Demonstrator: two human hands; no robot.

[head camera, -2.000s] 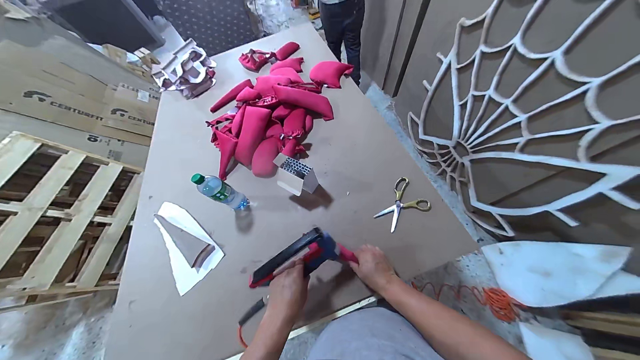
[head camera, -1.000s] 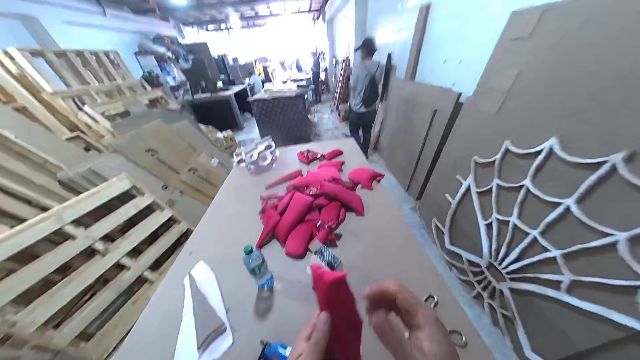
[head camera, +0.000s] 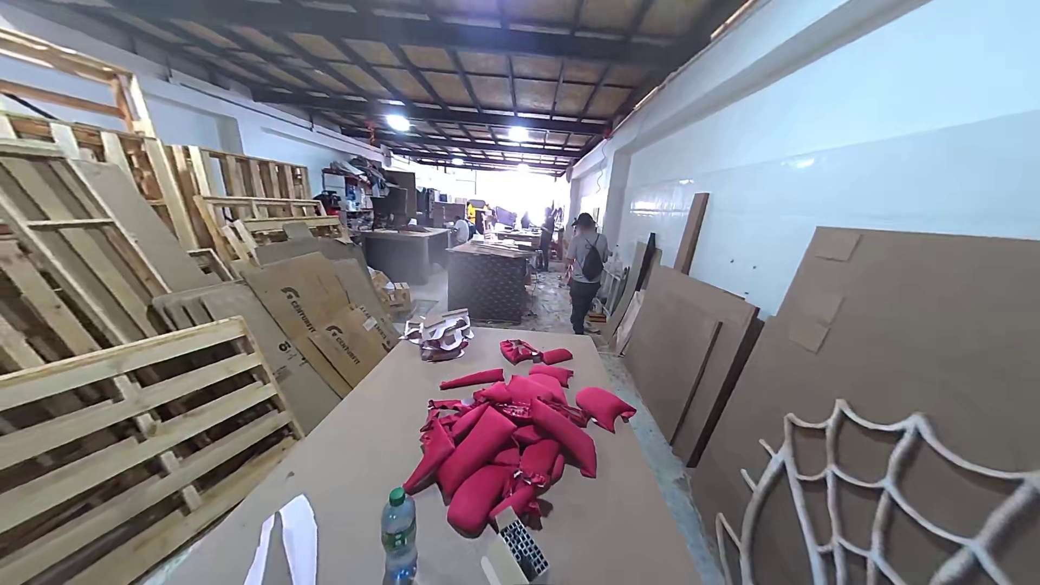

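Neither of my hands shows in the head view. A heap of red fabric-covered padded pieces (head camera: 496,451) lies on the long tan table (head camera: 357,455). At the heap's near edge is a small open cardboard box (head camera: 520,548) with a gridlike row of metal-looking parts inside, cut by the frame's bottom. Left of the box stands a plastic bottle with a green cap (head camera: 399,536). A white paper piece (head camera: 301,536) lies at the near left. Toward the far end are white and dark-red strips (head camera: 443,333), bunched together.
Wooden pallets (head camera: 162,439) and flattened cardboard boxes (head camera: 313,313) lean at the left. To the right are brown boards (head camera: 699,349) and a white web-shaped frame (head camera: 886,479). Beyond the table's far end, a person with a backpack (head camera: 587,264) stands in the aisle, near a dark quilted counter (head camera: 487,284).
The view has tilted up strongly. Both hands, one holding a red piece a second ago, have left the picture. The scissors and the stapler-like tool seen earlier are out of view.
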